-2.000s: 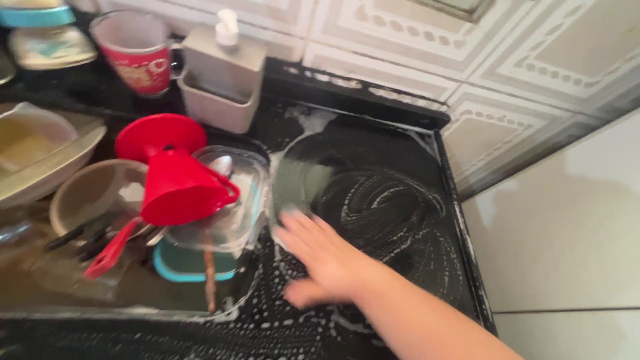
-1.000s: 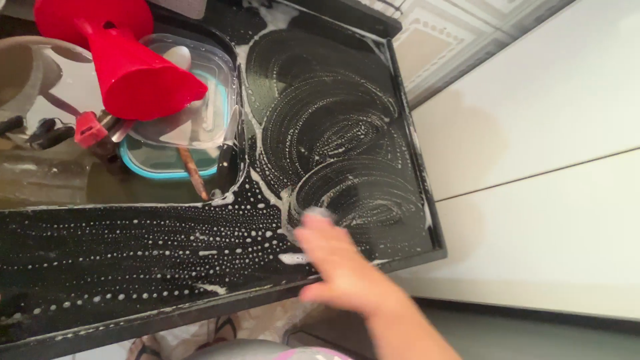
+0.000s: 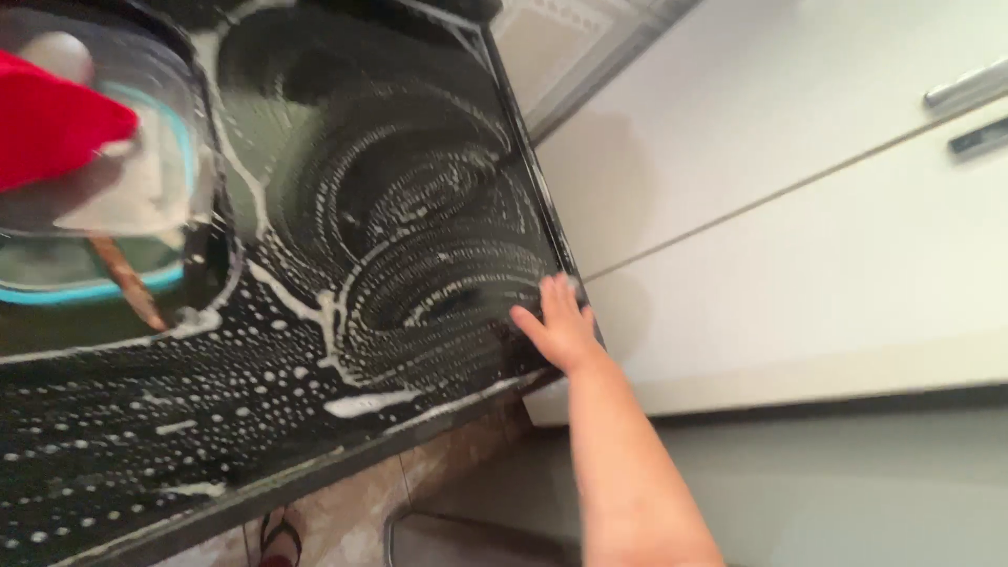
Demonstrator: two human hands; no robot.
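Observation:
My right hand (image 3: 563,323) lies palm down at the right edge of the wet black stone countertop (image 3: 378,346), its thumb spread to the left. A small pale grey thing (image 3: 573,282) shows at the fingertips; whether it is foam or a pad I cannot tell, and the palm hides what is beneath. White suds in curved streaks cover the counter left of the hand. At the left is the sink basin, with a red plastic funnel (image 3: 55,118), a clear container with a turquoise rim (image 3: 185,150) and a brown stick-like handle (image 3: 130,283). My left hand is out of view.
A raised lip (image 3: 524,157) runs along the counter's right side. Beyond it stand white cabinet fronts (image 3: 772,260) with metal handles (image 3: 969,87). Patterned wall tiles (image 3: 543,47) are at the top. A sandalled foot (image 3: 279,535) is on the tiled floor below the front edge.
My right hand has moved right across the counter, from beside the sink to the right edge. Foam streaks now reach further over the front right corner. The view has shifted right and closer.

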